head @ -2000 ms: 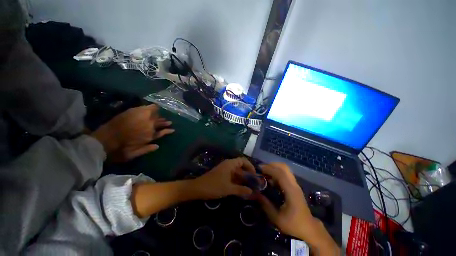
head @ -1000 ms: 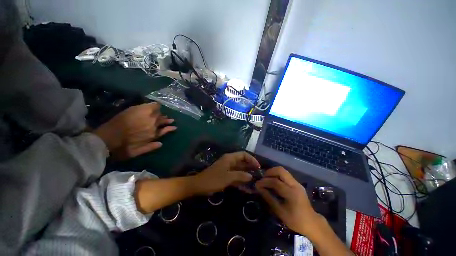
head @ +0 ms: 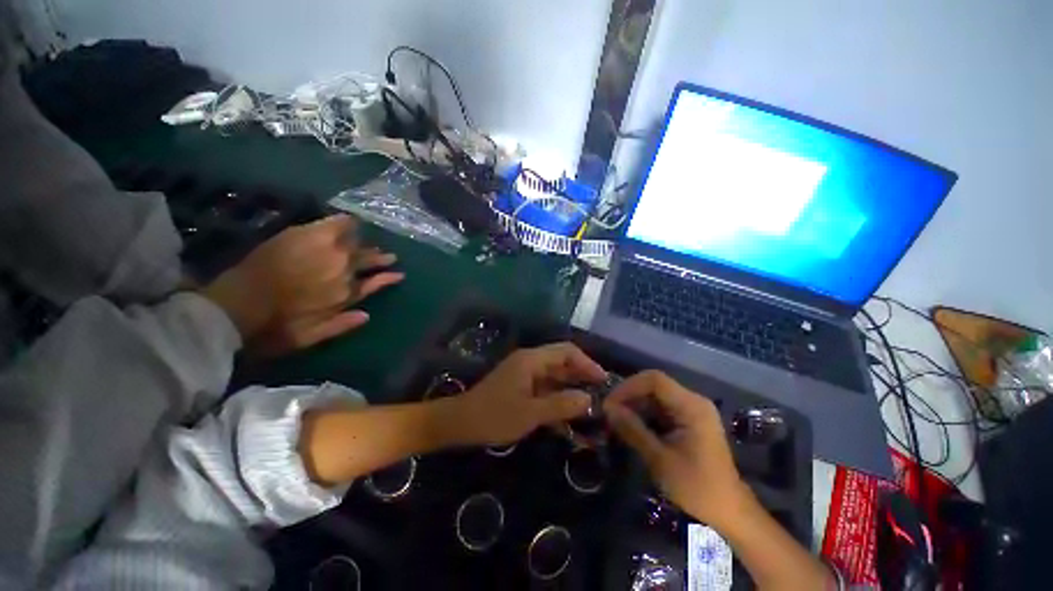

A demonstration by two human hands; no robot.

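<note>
My left hand (head: 534, 395) and my right hand (head: 679, 444) meet over the black foam tray (head: 433, 554). Their fingertips hold a small dark round unit with a shiny rim (head: 597, 399) between them, mostly covered by the fingers. Below the hands, ringed round units (head: 479, 522) sit in the tray pockets. Glittery units, perhaps wrapped, (head: 655, 571) lie in pockets at the right. A white label slip (head: 709, 558) lies on the tray beside my right wrist.
A laptop (head: 751, 358) with a lit blue screen stands behind the tray. Another person's hand (head: 303, 283) rests over the green surface (head: 422, 306) at left. Cables (head: 912, 393), a red printed sheet (head: 852, 520), a clear bag (head: 398, 208) and a blue-and-white roll (head: 549, 214) surround the work.
The view has shifted, so the laptop sits higher and farther right. My fingers have turned the small unit and closed more around it. The other person's hand stays nearly still.
</note>
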